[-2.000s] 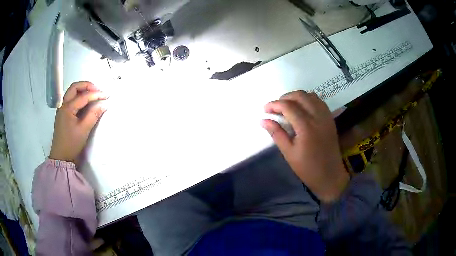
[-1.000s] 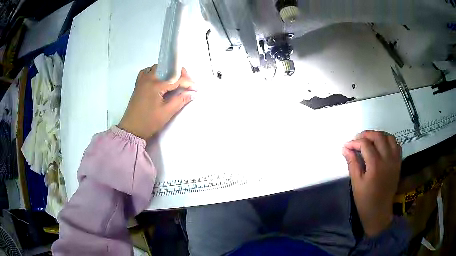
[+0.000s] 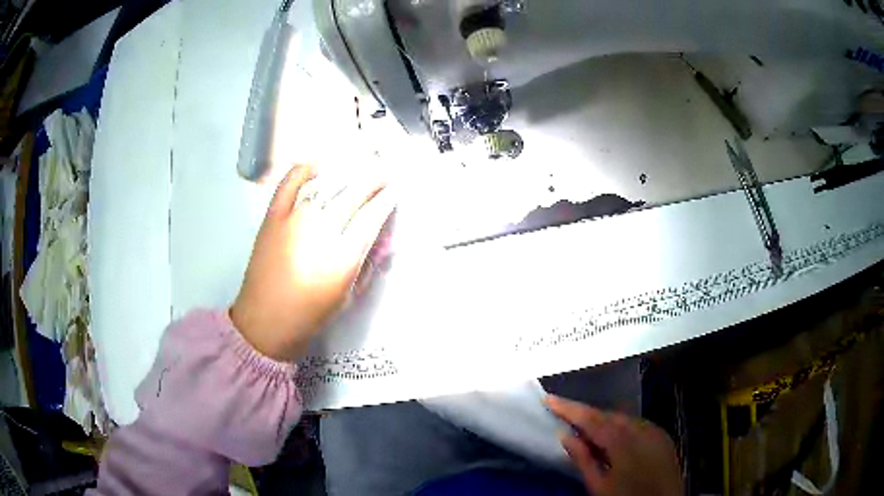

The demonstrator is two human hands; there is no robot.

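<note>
My left hand lies on the white table left of the needle, palm down with its fingers apart. Strong glare hides whether fabric is under it. My right hand is at the bottom, below the table edge, and grips the edge of a white cut piece. The piece hangs over the lap; its upper part merges with the bright table. The presser foot and needle area of the sewing machine is above and right of my left hand, with a pale ribbed knob above it.
The long lamp or guard stands left of the needle. Silver snips and a small dark tool lie right. Cream fabric is heaped left of the table. A yellow-framed stool is lower right.
The view has shifted. My left hand has turned palm down and spread beside the needle area. My right hand has moved from the table down over the lap, where the white piece now shows.
</note>
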